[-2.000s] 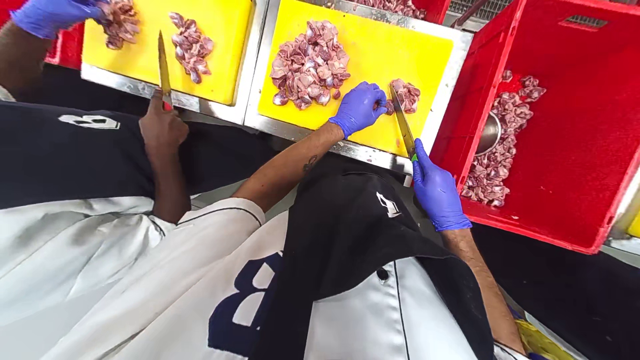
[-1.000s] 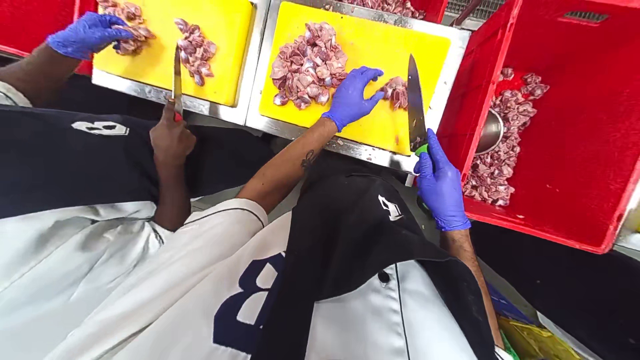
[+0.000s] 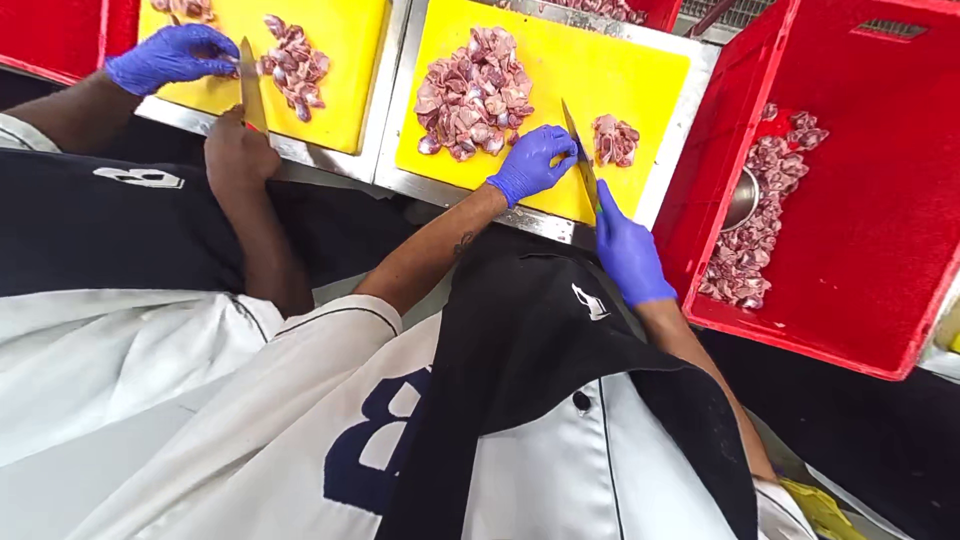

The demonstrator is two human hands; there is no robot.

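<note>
My right hand (image 3: 630, 251), in a blue-purple glove, is closed on the green handle of a kitchen knife (image 3: 582, 154), whose blade points up and left over a yellow cutting board (image 3: 592, 67). Against the left side of the blade are the fingertips of my left hand (image 3: 534, 163), gloved too; whether a piece of meat is between them cannot be seen. A big pile of raw meat pieces (image 3: 476, 94), which look like gizzards, lies left of my hands. A small pile of cut pieces (image 3: 615, 140) sits just right of the blade.
A deep red plastic crate (image 3: 862, 187) at the right holds meat pieces and a round metal bowl (image 3: 742, 199). At the left, a co-worker's gloved hand (image 3: 176, 56) and bare hand with a knife (image 3: 253, 94) work over another yellow board (image 3: 341, 90). Metal tray rims surround both boards.
The knife has tilted left and moved from beside the small pile's right to its left. My left hand has moved away from that pile to the blade. The co-worker's gloved hand has come to their knife.
</note>
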